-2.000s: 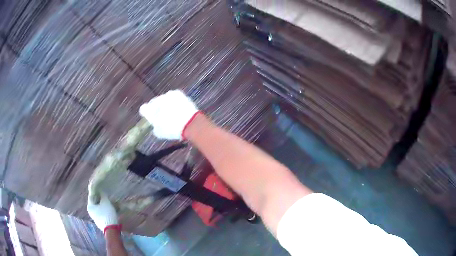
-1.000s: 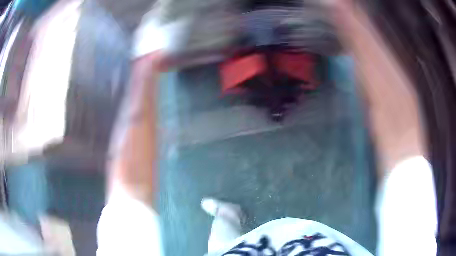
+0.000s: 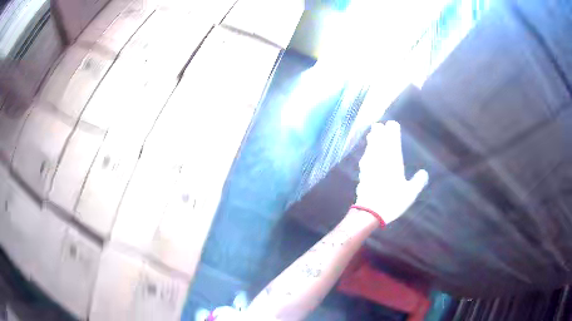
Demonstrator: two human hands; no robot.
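My left hand (image 3: 386, 175), in a white glove with a red cuff edge, is open, with its thumb spread to the right. It overlaps the near side of the stretch-wrapped load (image 3: 495, 138); whether it presses on the film I cannot tell. The load fills the right side and looks tilted. The red body of the pallet truck (image 3: 389, 288) shows low beneath it, partly hidden by my forearm. The truck's handle is not seen. My right hand is not identifiable; a small white patch with a pinkish edge at the bottom is unclear.
Stacked pale cartons (image 3: 169, 144) with dark seams stand along the left. A strip of blue-green floor (image 3: 251, 188) runs between them and the load. Strong glare washes out the top centre, beside a yellowish block (image 3: 304, 37).
The view has swung up from the floor and truck to the cartons and load. My left hand, on the handle two seconds ago, is now off it and open. My right hand has left view.
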